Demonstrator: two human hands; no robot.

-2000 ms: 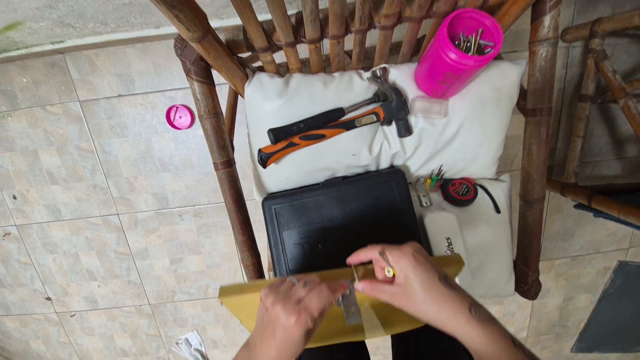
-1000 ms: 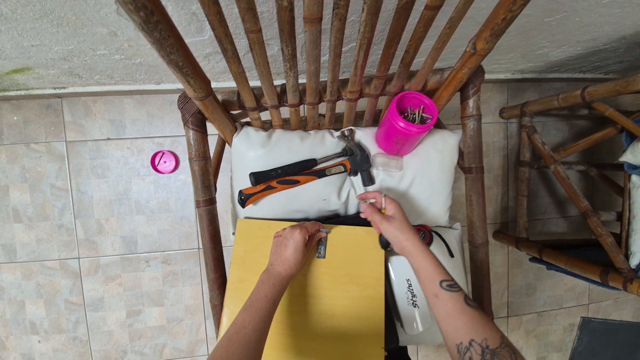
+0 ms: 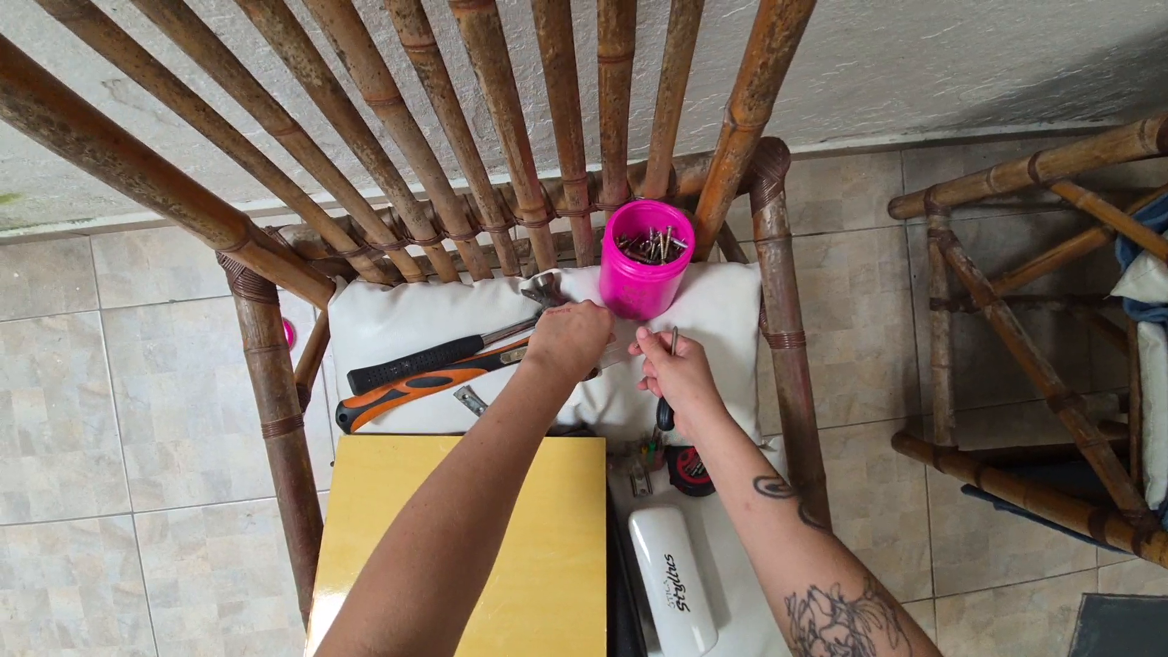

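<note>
My left hand (image 3: 573,339) reaches over the white cushion (image 3: 730,365) beside a clear plastic lid or box (image 3: 620,342), which it partly hides; its grip is not clear. My right hand (image 3: 673,370) holds a thin tool with a dark handle (image 3: 665,413), its metal shaft pointing up past the thumb. Just behind both hands stands a pink plastic jar (image 3: 646,265) full of screws or nails. A small metal hinge or bracket (image 3: 471,400) lies on the cushion near an orange-and-black hammer handle (image 3: 392,394). The yellow board (image 3: 547,547) lies below my left forearm.
A black-handled hammer (image 3: 415,363) lies on the cushion. Near my right forearm are a red and black tape measure (image 3: 691,470) and a white case (image 3: 671,579). The bamboo chair's armrests (image 3: 278,401) flank the seat, and its slatted back (image 3: 493,119) rises behind.
My left hand has left the metal piece on the board and moved to the jar's side; that piece now lies on the cushion. A dark-handled tool now shows in my right hand. The view has shifted.
</note>
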